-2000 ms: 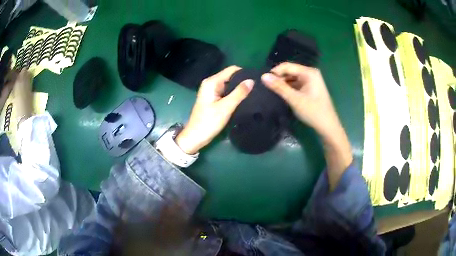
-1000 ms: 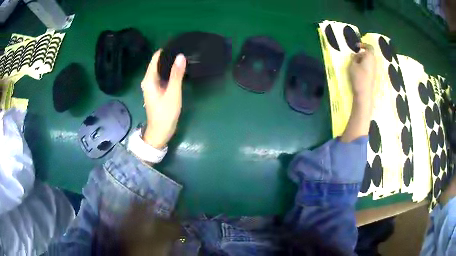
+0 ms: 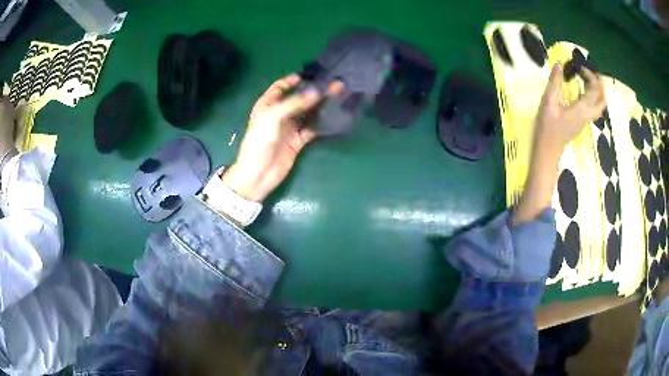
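My left hand (image 3: 275,136) holds a grey-violet oval base plate (image 3: 359,62) by its near side, above the green table; the plate is blurred. My right hand (image 3: 572,103) is over the yellow-and-white liner sheets (image 3: 517,110) at the right, with a black oval pad (image 3: 575,64) at its fingertips. One dark base plate (image 3: 405,87) lies partly behind the held plate, and another dark plate (image 3: 466,116) lies to its right. Rows of black oval pads remain on the sheets.
A grey-violet plate (image 3: 171,178) lies left of my left wrist. A ribbed black shell (image 3: 180,79) and a plain black oval piece (image 3: 121,117) lie upper left. A curved-sticker sheet (image 3: 62,72) and a person's white sleeve (image 3: 29,220) are far left. A cardboard box (image 3: 612,341) is lower right.
My left hand has lifted a plate from where the dark pieces lay at the upper middle. My right hand has moved from the sheet's top and now has a black pad at its fingertips.
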